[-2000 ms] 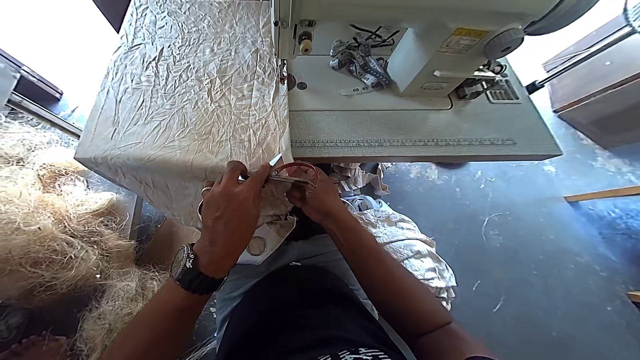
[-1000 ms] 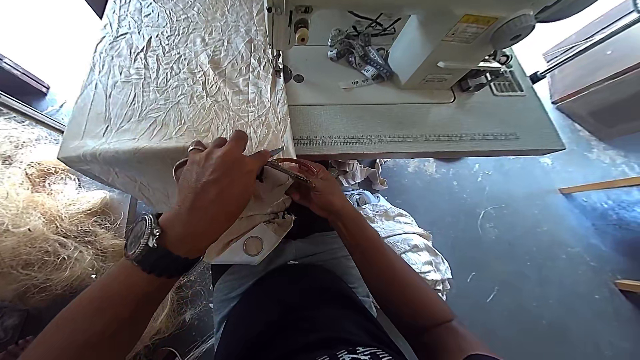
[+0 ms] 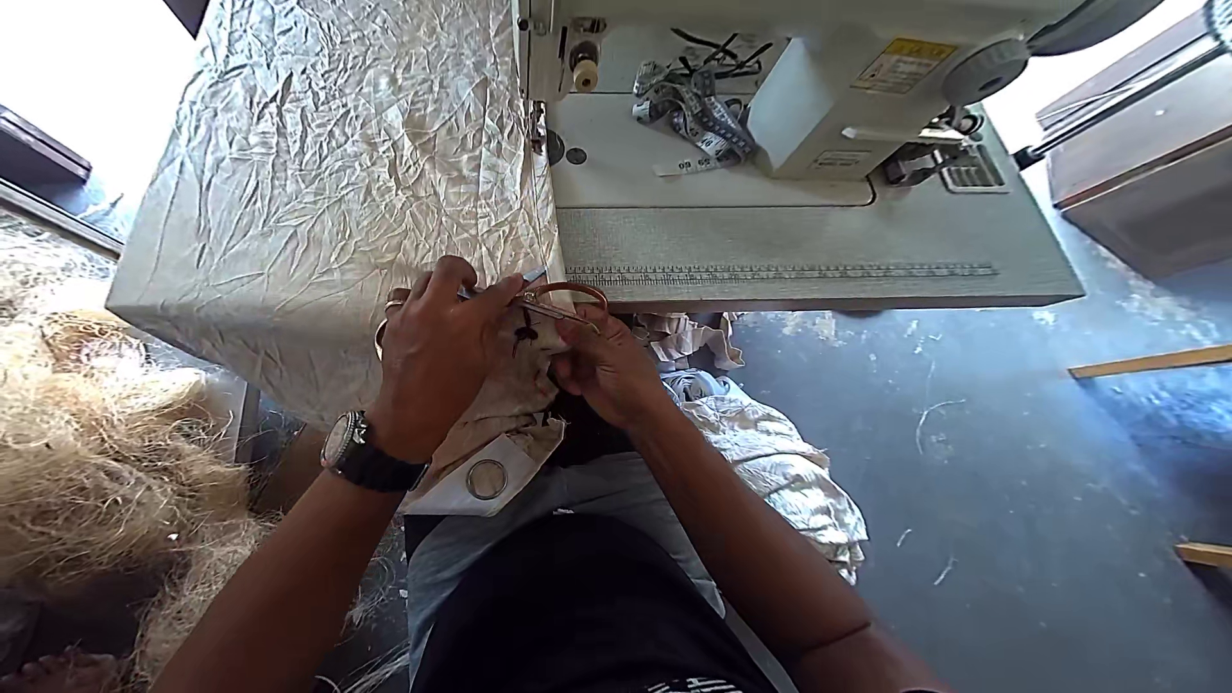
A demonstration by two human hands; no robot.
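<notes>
A crinkled cream cloth covers the left part of the sewing machine table and hangs over its front edge. At that edge my left hand, with a wristwatch, is closed around what looks like scissors; a pale blade tip shows past the fingers. My right hand pinches the cloth's edge close by. Between the hands lie a thin metal piece and a reddish-brown curved loop; which hand holds them I cannot tell. Below, a white cloth corner with a round metal ring rests on my lap.
The white sewing machine stands on the table, with a crumpled measuring tape and dark-framed glasses beside its arm. Loose straw-like fibre is piled at left. More cloth hangs right of my legs.
My left hand first moved up and left, and the ringed cloth corner came further into sight below it. Since one second ago the hands have stayed close together at the table edge.
</notes>
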